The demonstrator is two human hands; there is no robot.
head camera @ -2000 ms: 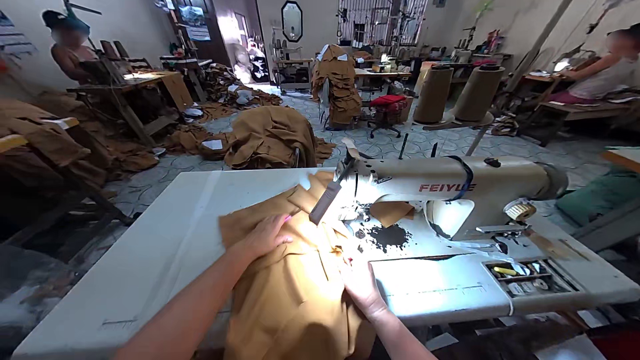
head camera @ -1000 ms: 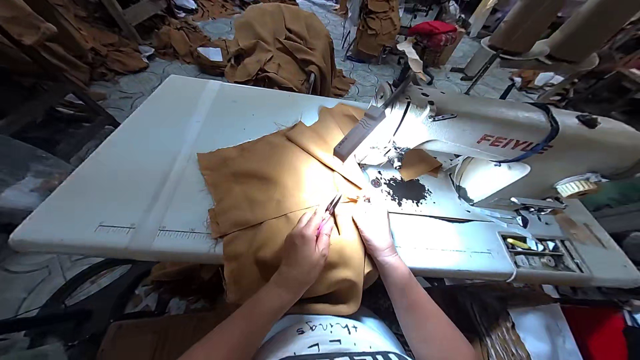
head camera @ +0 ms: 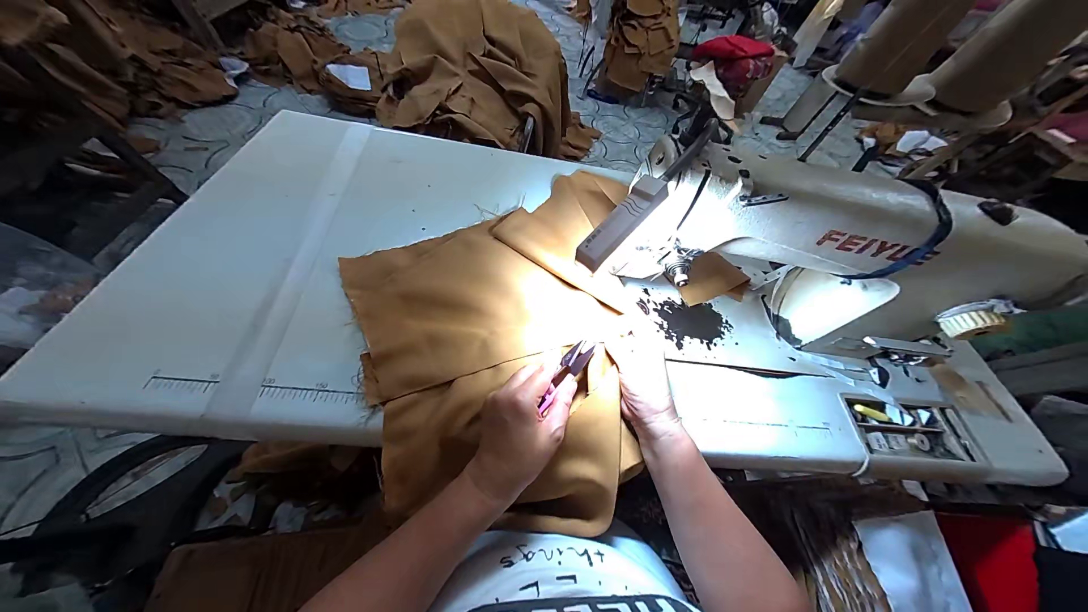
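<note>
My left hand [head camera: 525, 418] is closed around a small pair of thread snips [head camera: 568, 374] with dark blades and a pink handle. Their tips lie at a fold of the tan fabric [head camera: 450, 314], under the bright lamp. My right hand [head camera: 644, 382] grips the fabric's edge just right of the blades; glare washes out its fingertips. The fabric spreads over the white table and hangs over its front edge. The Feiyue sewing machine [head camera: 850, 229] stands to the right, its needle area [head camera: 677, 268] beyond my right hand.
A grey lamp [head camera: 623, 223] juts over the fabric. A tan scrap [head camera: 712, 278] lies under the machine arm, near a dark worn patch [head camera: 690, 323]. A parts tray [head camera: 914, 429] is set in the table [head camera: 221, 280] at right. Tan cloth is heaped [head camera: 480, 72] behind the table.
Two seconds ago my left hand lay on the fabric farther left; now it holds the snips beside my right hand. The fabric has been shifted and turned. The view has tilted down.
</note>
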